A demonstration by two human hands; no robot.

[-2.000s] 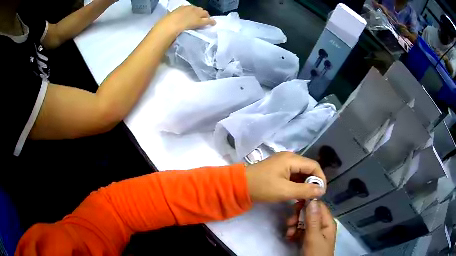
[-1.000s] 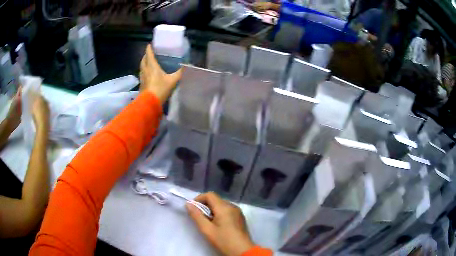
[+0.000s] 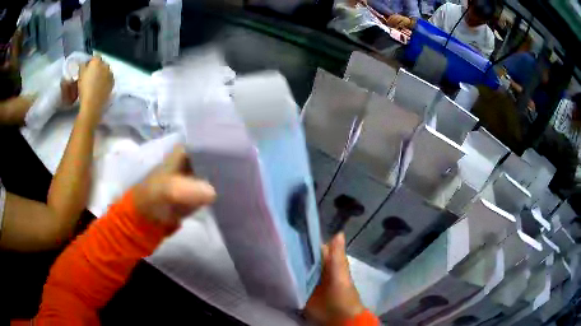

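Note:
A tall retail box (image 3: 239, 210) with an open, raised top stands tilted in front of me, blurred, its dark fan picture facing right. My left hand (image 3: 172, 191) is at its left side, thumb against the near face and fingers partly hidden. My right hand (image 3: 334, 280) holds its lower right corner, with part of the fingers hidden behind it. I cannot tell whether the white cable is still in my right hand. The inside of the box is hidden.
Rows of open boxes with fan pictures (image 3: 388, 232) stand close on the right. Another person's hands (image 3: 95, 79) hold a whitish bundle at the left, beside milky sleeves. The dark conveyor (image 3: 274, 48) runs behind. A blue bin (image 3: 455, 51) and people are farther back.
My left hand has brought the box from the back of the bench toward me. My right hand has moved right to the box's lower corner. The view has shifted.

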